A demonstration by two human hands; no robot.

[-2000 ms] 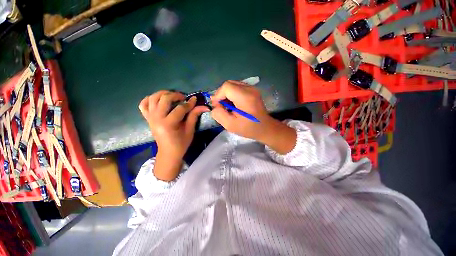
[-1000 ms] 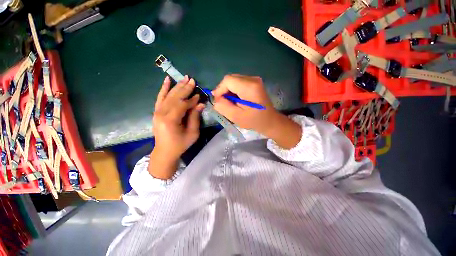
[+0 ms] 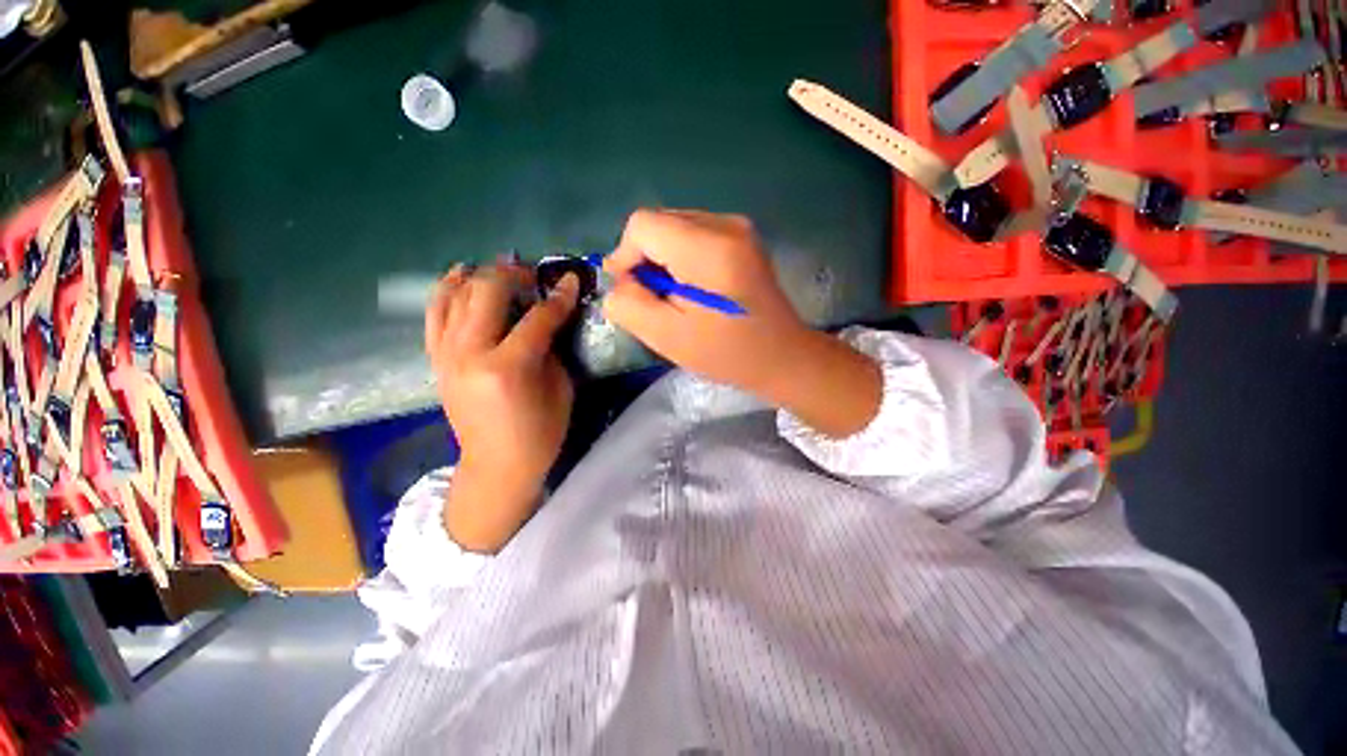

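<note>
My left hand (image 3: 505, 347) pinches a dark watch case (image 3: 566, 278) between thumb and fingers, above the near part of the green mat. A pale, blurred strap end (image 3: 403, 291) shows to the left of the fingers. My right hand (image 3: 694, 296) grips a slim bright blue tool (image 3: 702, 297) like a pen, its tip side towards the right side of the case. The fingers partly hide the tip, so I cannot tell if it touches. A small round white dish (image 3: 429, 102) lies on the mat further away.
Red trays full of strapped watches stand at the left (image 3: 222, 399) and right (image 3: 923, 251). Another red tray (image 3: 1074, 443) is below the right one. A wooden strip (image 3: 222, 33) lies at the far left. A faint greyish spot (image 3: 502, 37) is beside the dish.
The held watch has turned: its strap, earlier slanting up-left with the buckle showing, now points left. My left fingers have curled round the case. My right hand has shifted slightly left with the blue tool.
</note>
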